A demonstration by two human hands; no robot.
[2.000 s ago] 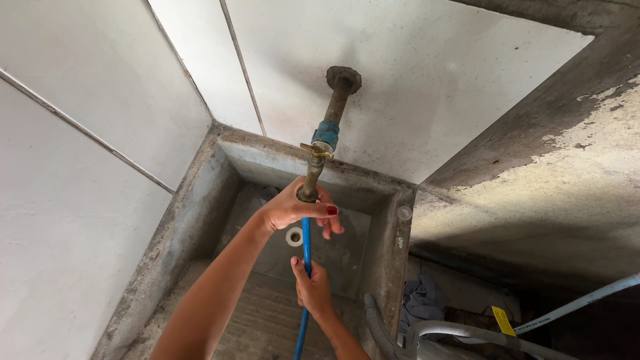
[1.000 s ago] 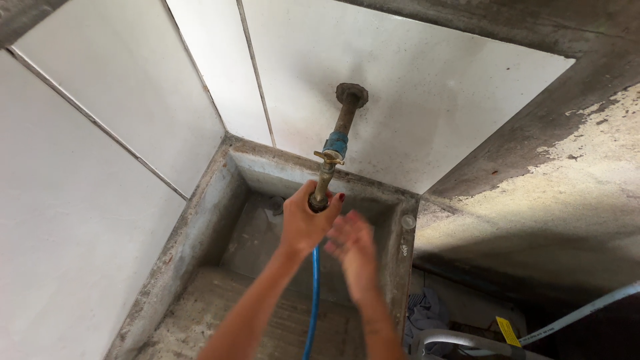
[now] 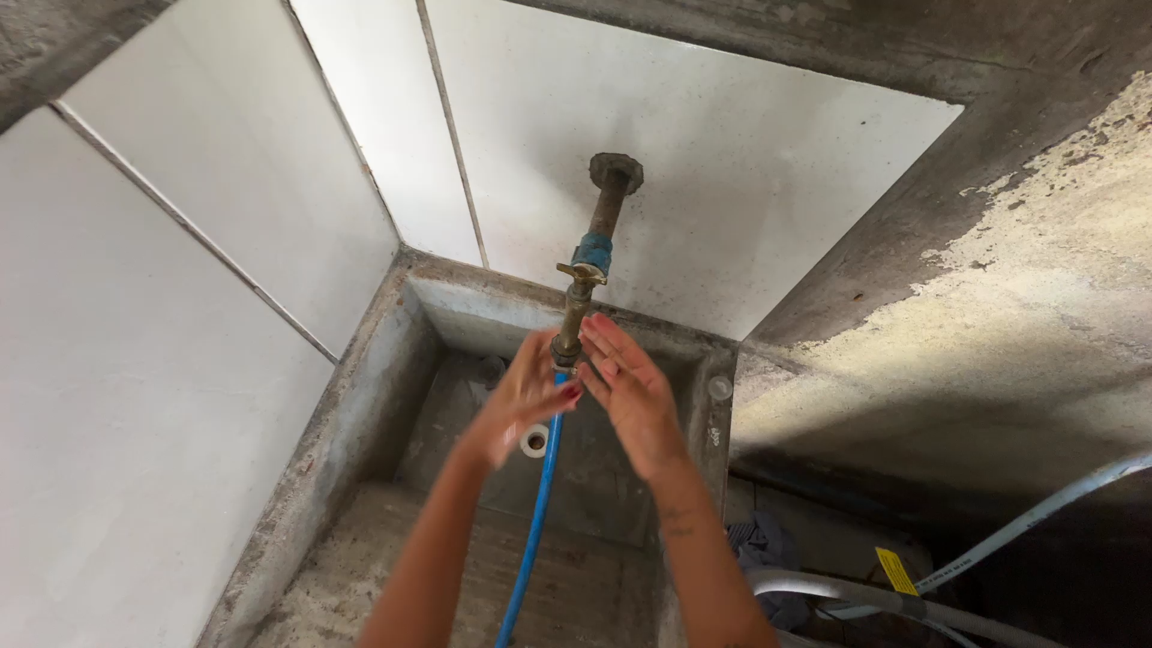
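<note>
A brass tap (image 3: 576, 310) with a small lever handle comes out of the white wall panel on a rusty pipe (image 3: 609, 209) with a blue fitting (image 3: 594, 250). A blue hose (image 3: 540, 504) hangs from the tap's outlet down into a concrete sink (image 3: 306, 486). My left hand (image 3: 522, 391), slightly blurred, is beside the hose joint on the left, its fingers apart. On the right of the tap is my right hand (image 3: 630, 387), fingers spread, palm toward the tap. Neither hand is closed around anything.
A white drain ring (image 3: 535, 441) lies at the sink's bottom behind the hose. To the right of the sink are a grey cloth (image 3: 765, 549), a grey corrugated hose (image 3: 810, 583) and a pale pipe (image 3: 1017, 522) with a yellow tag (image 3: 896, 571). The right wall has peeling paint.
My right hand, on the blue hose two seconds ago, has moved up beside the tap's outlet. My left hand has let go of the outlet joint and opened.
</note>
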